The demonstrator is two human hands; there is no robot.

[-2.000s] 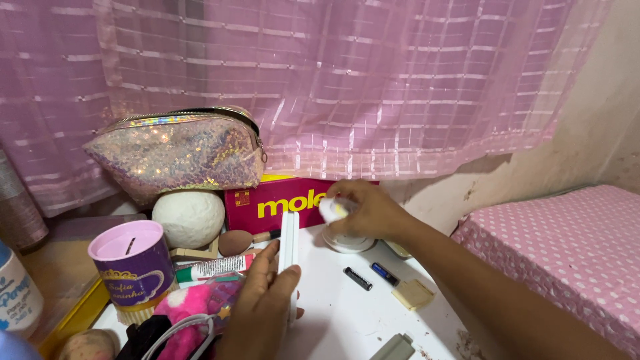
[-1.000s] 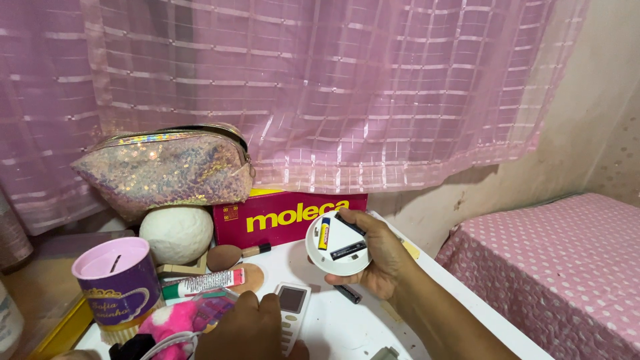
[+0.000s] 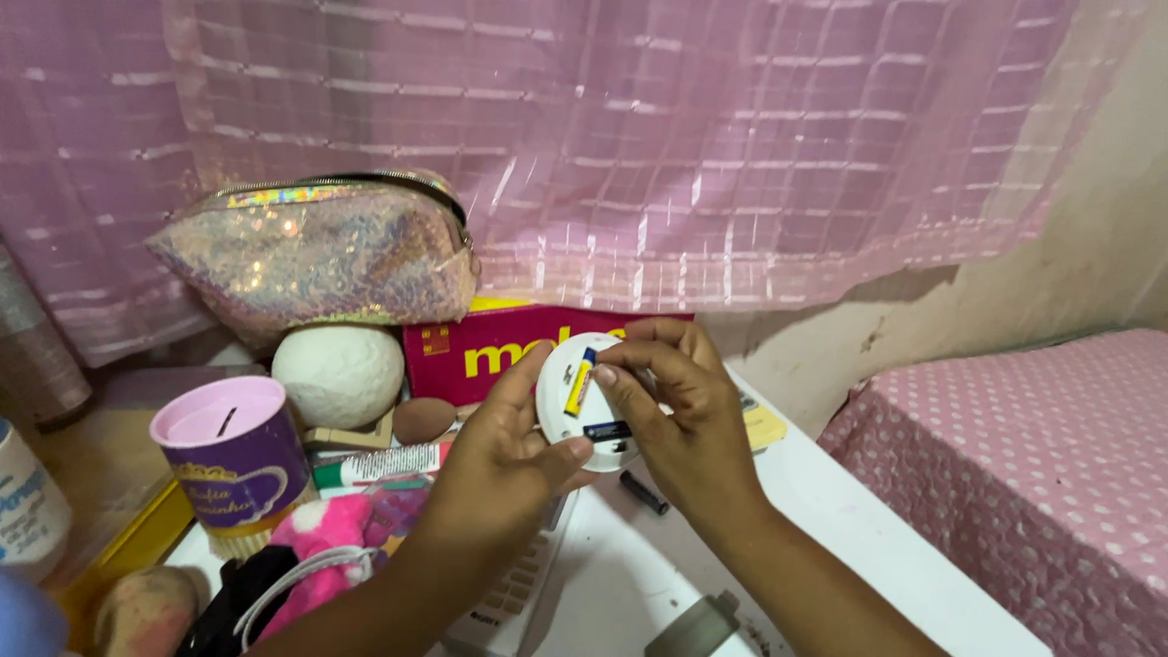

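Observation:
My left hand [image 3: 511, 447] grips the left and lower rim of a round white plastic battery-powered device [image 3: 558, 374], its battery side facing me. A yellow and blue battery [image 3: 580, 383] lies tilted on it, and a dark battery [image 3: 606, 432] sits below, near my left thumb. My right hand [image 3: 680, 401] holds the right side, thumb and fingertips at the yellow battery's upper end. Under my left wrist a white remote control [image 3: 511, 584] with buttons lies on the white table. A loose black battery [image 3: 643, 493] lies right of it, and a grey plastic cover [image 3: 693, 628] is nearer me.
A magenta shoe box [image 3: 447, 365], a sequined pouch [image 3: 328, 255], a white round object [image 3: 338, 374], a purple coin tin [image 3: 233, 465], a tube [image 3: 392, 464] and a pink plush item [image 3: 319, 529] crowd the back and left. A pink-covered surface [image 3: 1031, 456] stands at right.
My left hand has let go of the remote control, which now lies on the table, and has taken hold of the round device. My right hand's fingers have moved to the yellow battery.

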